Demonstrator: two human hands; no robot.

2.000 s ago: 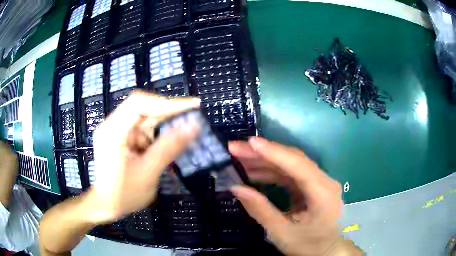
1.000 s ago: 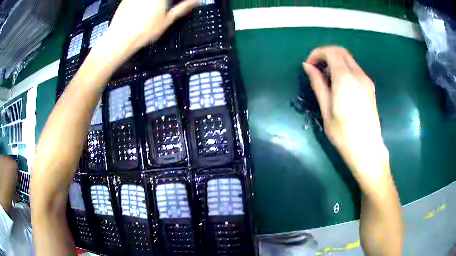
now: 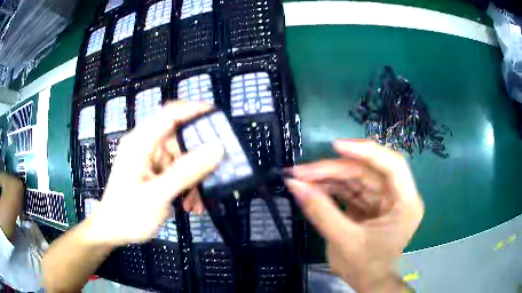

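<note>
My left hand [image 3: 154, 177] holds a black keypad housing [image 3: 220, 150] with pale keys over the tray, tilted, thumb on its keys. My right hand [image 3: 360, 200] is at the housing's right lower corner, thumb and forefinger pinching a small dark piece [image 3: 279, 173], blurred; whether it touches the housing is hard to tell. The black blister tray [image 3: 295, 143] lies below, with pale-keyed housings [image 3: 252, 94] in many pockets. A tangled heap of loose black plugs [image 3: 400, 114] lies on the green surface to the right.
A clear plastic bag [image 3: 511, 51] is at the right edge. Greyish translucent packaging [image 3: 40, 28] stands at the far left. Striped strips [image 3: 46, 207] lie at the left, beside another person's arm [image 3: 10, 203]. A white line [image 3: 366, 12] crosses the bench's far side. Grey floor [image 3: 458, 269] shows lower right.
My left hand has come back from the tray's far side and now holds a housing. My right hand has moved from the plug heap to the housing with a small dark piece.
</note>
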